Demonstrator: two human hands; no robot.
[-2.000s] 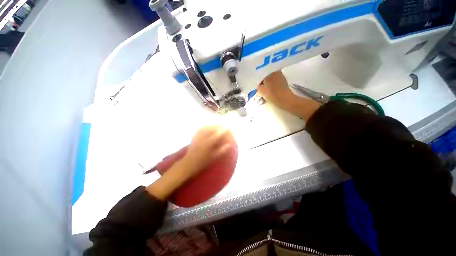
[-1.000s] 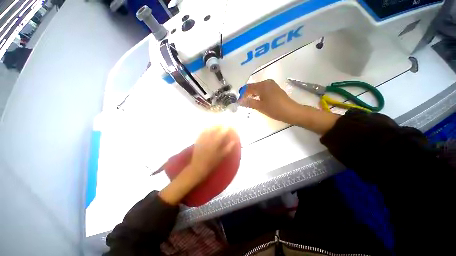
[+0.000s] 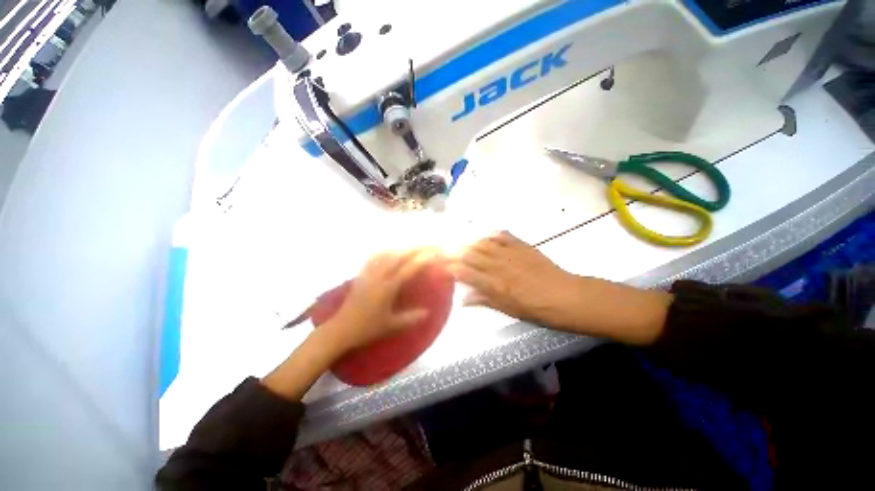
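Observation:
A rounded red pocket piece (image 3: 389,350) lies on the white machine table, its top edge lost in the lamp glare. My left hand (image 3: 379,299) lies on it, thumb and fingers spread. My right hand (image 3: 508,278) is at the piece's right upper edge, fingertips close to my left fingertips; the glare hides whether they pinch the piece. The presser foot and needle area (image 3: 429,192) of the sewing machine (image 3: 518,86) is just above both hands, partly washed out.
Scissors (image 3: 662,197) with one green and one yellow handle lie right of the needle. The ruler-marked table edge (image 3: 461,376) runs in front. Checked fabric (image 3: 360,455) hangs below it. A thin dark-tipped strip (image 3: 299,316) lies left of the red piece.
My right hand has moved from beside the needle down and left to the red piece, uncovering the scissors. My left hand has spread and shifted slightly down and left.

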